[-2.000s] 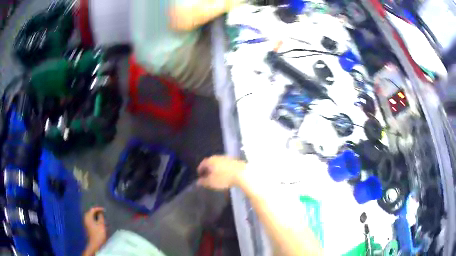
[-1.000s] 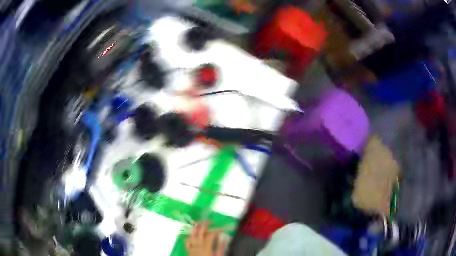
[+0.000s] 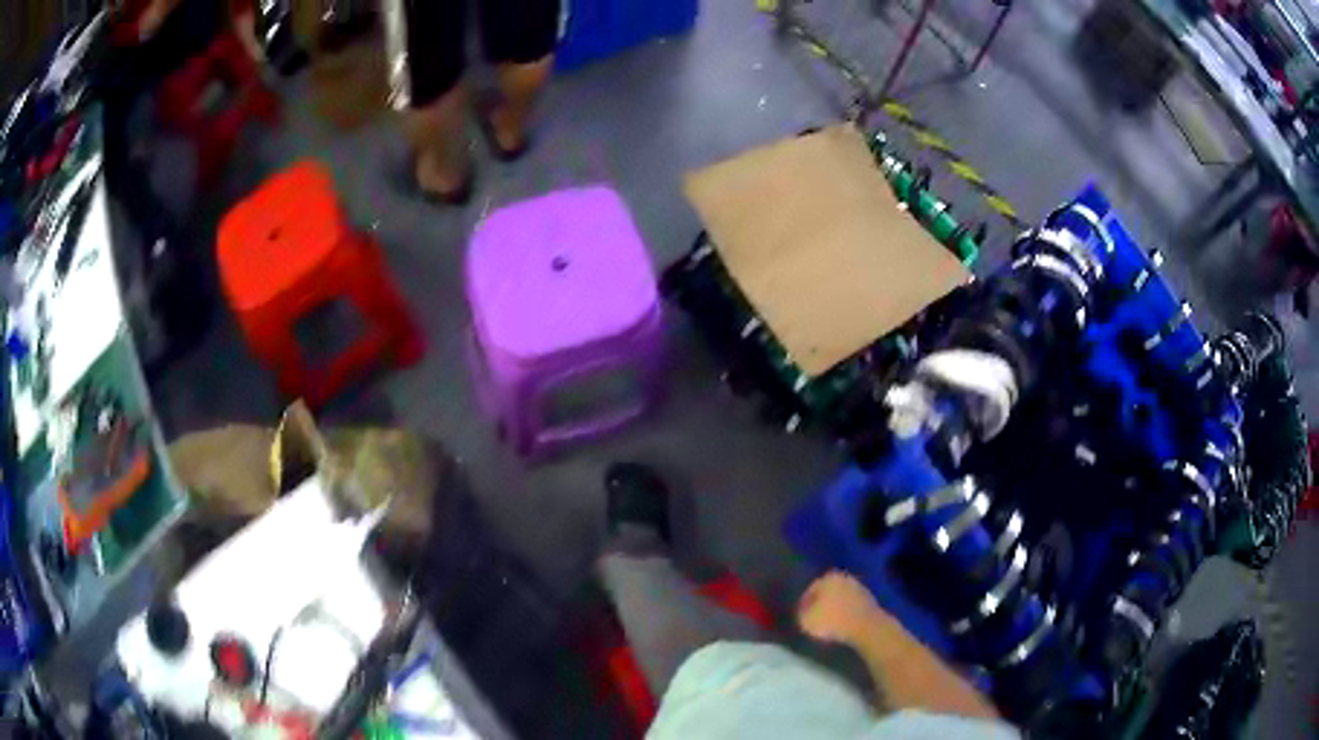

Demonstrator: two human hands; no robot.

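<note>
My right hand (image 3: 839, 610) is low in the frame, beside the near left edge of a large blue bin (image 3: 832, 523). Its fingers are blurred and I cannot tell whether they hold anything. My left hand is not in view. Many headphones with silver-white bands (image 3: 972, 388) hang along the bin's rims, and the inside is dark. A tan cardboard sheet (image 3: 825, 239) lies over a green bin (image 3: 948, 229) beyond the blue bin.
A purple stool (image 3: 564, 275) stands ahead, with a red stool (image 3: 282, 239) to its left. The white workbench (image 3: 297, 578) is at the lower left. A person's legs (image 3: 441, 138) are at the top. My foot (image 3: 637, 503) is on the grey floor. More headphones hang at the far right.
The view has swung from the bench to the floor and bins on the right. The hand over the green tape is gone from view; my right hand now shows beside the blue bin.
</note>
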